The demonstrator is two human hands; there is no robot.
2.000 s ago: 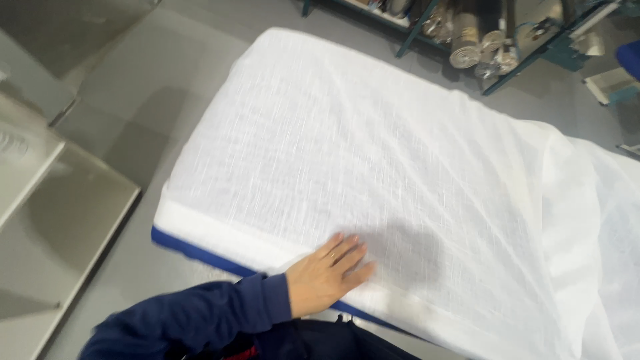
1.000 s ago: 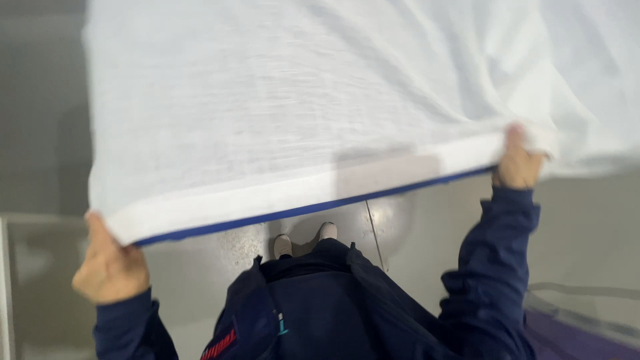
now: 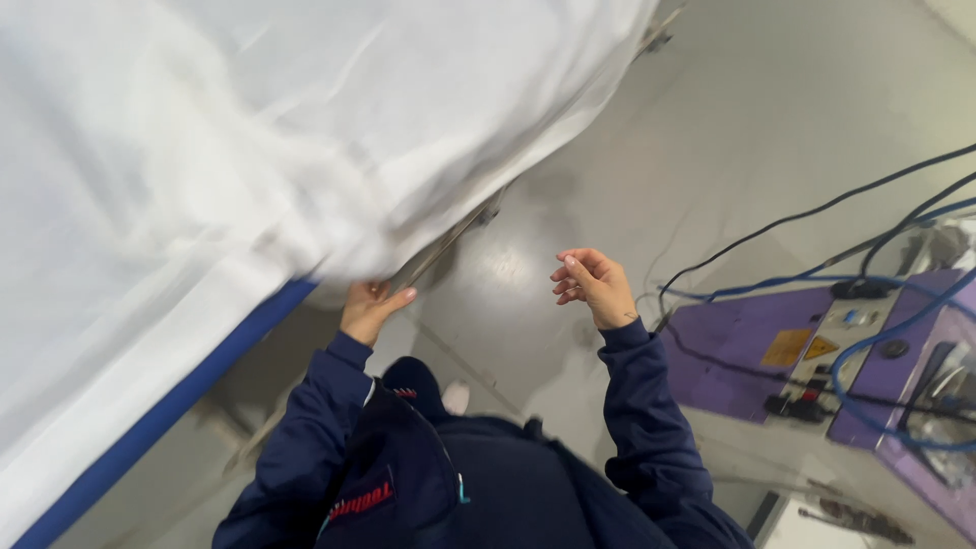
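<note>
White fabric (image 3: 320,99) lies over a table at the left, creased and blurred near its corner. Beneath its folded border runs a blue edge (image 3: 171,404). My left hand (image 3: 372,309) is at that corner, just right of where the blue edge ends, thumb and fingers apart beside a thin metal rail (image 3: 442,248). Whether its fingertips hold some of the fabric or the rail cannot be told. My right hand (image 3: 593,286) hangs over the floor to the right, fingers loosely curled and apart, holding nothing.
A purple machine (image 3: 732,351) with sockets and a warning sign stands at the right. Blue and black cables (image 3: 801,213) run to it and across it. Casters (image 3: 486,217) show under the fabric's edge. A white box-like object (image 3: 816,522) lies at the bottom right.
A second ago both hands held the fabric's blue-edged border, spread wide. The right hand has let go, and the left is now at the corner. The view has swung right.
</note>
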